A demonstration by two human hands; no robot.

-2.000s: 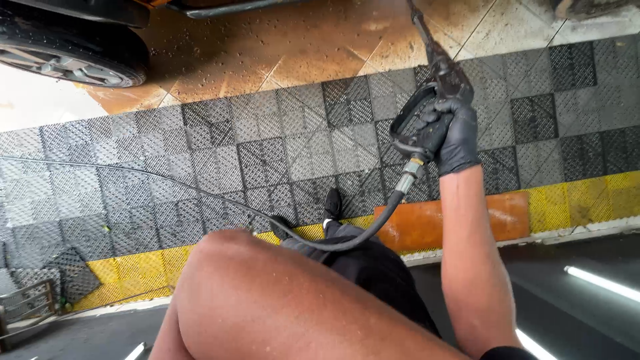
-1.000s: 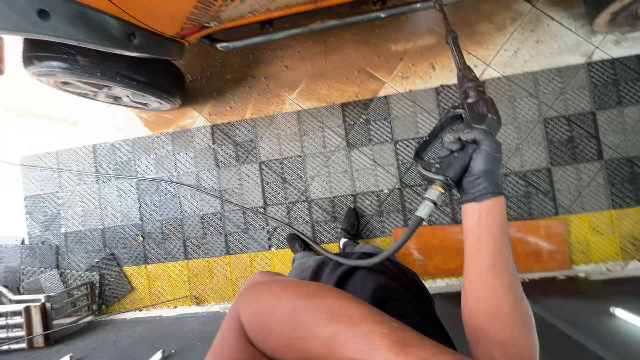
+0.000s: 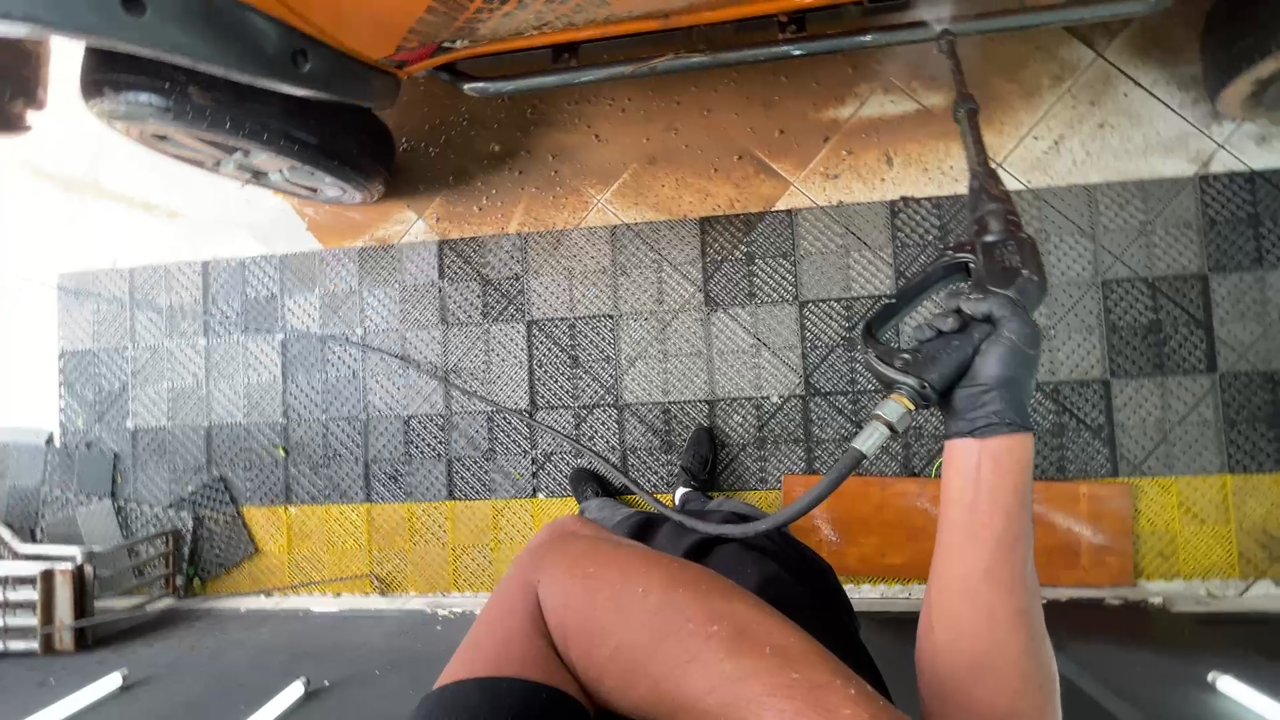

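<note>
My right hand (image 3: 990, 360), in a black glove, is shut on the grip of a black pressure washer gun (image 3: 1000, 240). The gun's lance points up the view, its nozzle tip just below the tubular side step (image 3: 700, 62) of an orange vehicle (image 3: 340, 30). White spray mist shows at the tip. From a metal coupling (image 3: 882, 425) at the grip, a black hose (image 3: 800, 505) curves down past my shorts and off to the left. My left arm is bent across the lower middle; its hand is out of view.
A vehicle wheel (image 3: 240, 130) stands upper left, another (image 3: 1240, 60) upper right. Muddy brown water and grit cover the tiles (image 3: 600, 150). Grey and black grid mats with a yellow edge (image 3: 400, 545) lie below, with an orange-brown board (image 3: 1060, 530) and a metal rack (image 3: 130, 570).
The view has shifted, so more of the vehicle's side step shows than two seconds ago. My right hand has kept its grip on the gun. Spray mist now shows at the nozzle.
</note>
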